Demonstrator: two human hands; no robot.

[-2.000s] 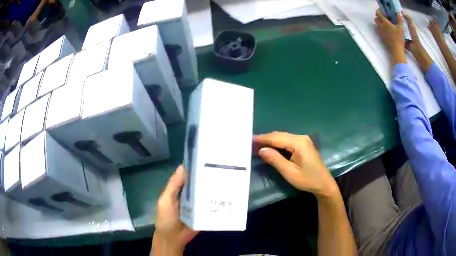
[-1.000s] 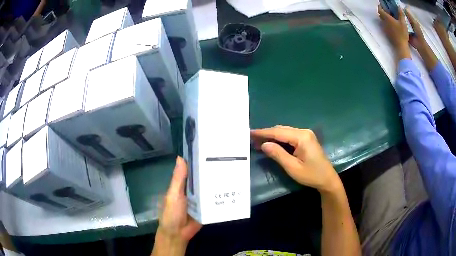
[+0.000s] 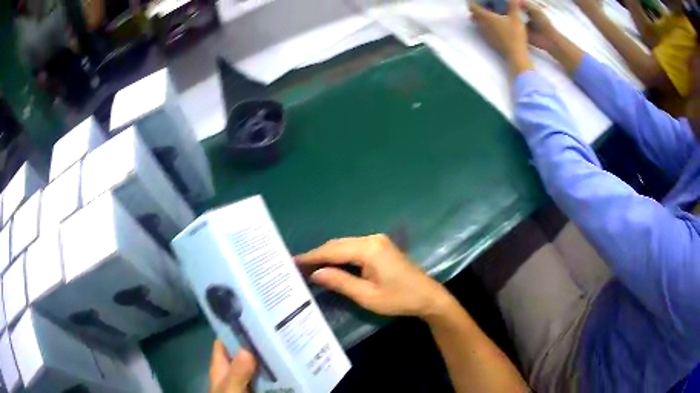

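A tall pale blue and white retail box (image 3: 257,299) is held tilted in front of me, its top leaning left. Its fan picture faces left and a side with small print and a black bar faces right. My left hand (image 3: 230,370) grips the lower left side of the box and is cut off by the bottom edge. My right hand (image 3: 368,272) is beside the box's right side, fingers bent and thumb near the index finger. Its fingertips are close to or at the box edge; I cannot tell if they touch it or hold anything.
Rows of standing white-topped boxes (image 3: 90,230) fill the left side of the green mat (image 3: 384,146). A black square cup-like part (image 3: 256,130) sits behind the held box. A person in blue sleeves (image 3: 583,176) sits at the right, hands over white sheets. Another person's yellow clothing shows at the far right.
The view has swung right, so things sit further left and lower. The held box has turned and tilted, showing its fan picture and fine print. Both hands remain by the box.
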